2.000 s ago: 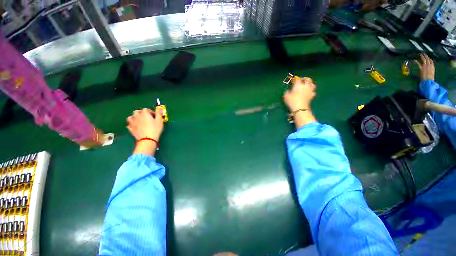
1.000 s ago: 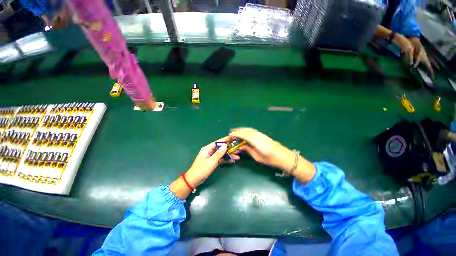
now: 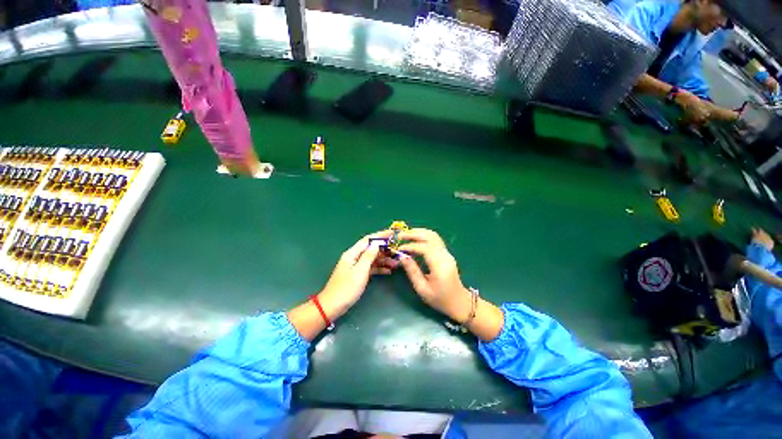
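My left hand (image 3: 350,276) and my right hand (image 3: 436,273) meet over the green surface, both bare. Between their fingertips is a small yellow unit (image 3: 399,227), its yellow end pointing away from me. A dark and whitish end piece (image 3: 378,244) shows at my left fingertips. Fingers cover the rest of the unit. One yellow unit with a white patch (image 3: 317,157) lies beyond my hands, another (image 3: 173,129) lies left of the pink post, and two more (image 3: 667,208) lie at the right.
A white tray (image 3: 116,231) of yellow units lies at left. A pink-wrapped post (image 3: 214,107) stands beside it. A black boxy device (image 3: 677,283) is at right. Dark flat pieces (image 3: 363,99) and a clear tray stack (image 3: 573,56) lie beyond. People in blue sleeves are at right.
Earlier my hands were apart, reaching forward; they came together around the unit. Since then my right fingers have shifted on it, and its yellow end now points away. The view has swung left.
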